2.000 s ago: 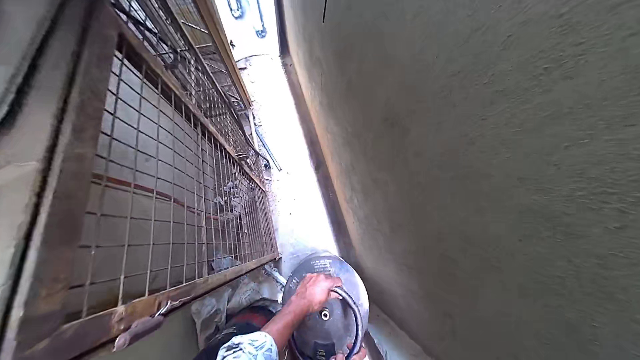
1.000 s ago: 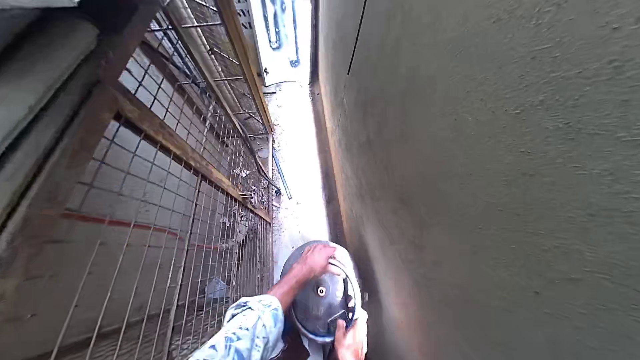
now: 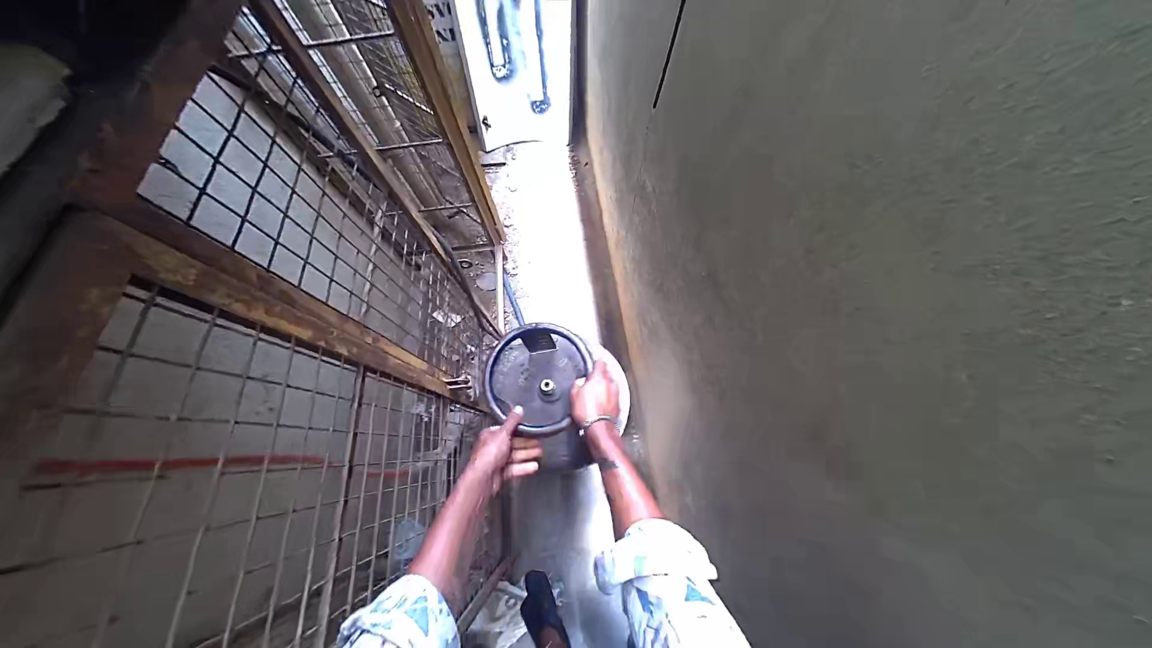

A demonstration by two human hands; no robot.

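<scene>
A round dark disc-shaped lid with a raised rim and a small metal fitting at its centre (image 3: pixel 538 378) faces me in the middle of the view. My left hand (image 3: pixel 506 452) grips its lower left rim, thumb on top and fingers below. On its right edge my right hand (image 3: pixel 596 396) is closed, a thin bracelet at the wrist. Behind the disc at the right shows a pale round surface (image 3: pixel 616 387). A dark body part of the thing shows beneath it; what that is I cannot tell.
A rusty metal frame with wire mesh (image 3: pixel 270 310) runs along the left. The rough plastered wall (image 3: pixel 864 324) rises close on the right. Between them lies a narrow, brightly lit passage floor (image 3: pixel 544 234), with a pale panel (image 3: pixel 522 72) at its far end. My shoe (image 3: pixel 540 603) shows below.
Both hands have shifted on the round thing: my left hand from its top to the lower left rim, my right hand from the lower right to the right edge. The disc's face has turned.
</scene>
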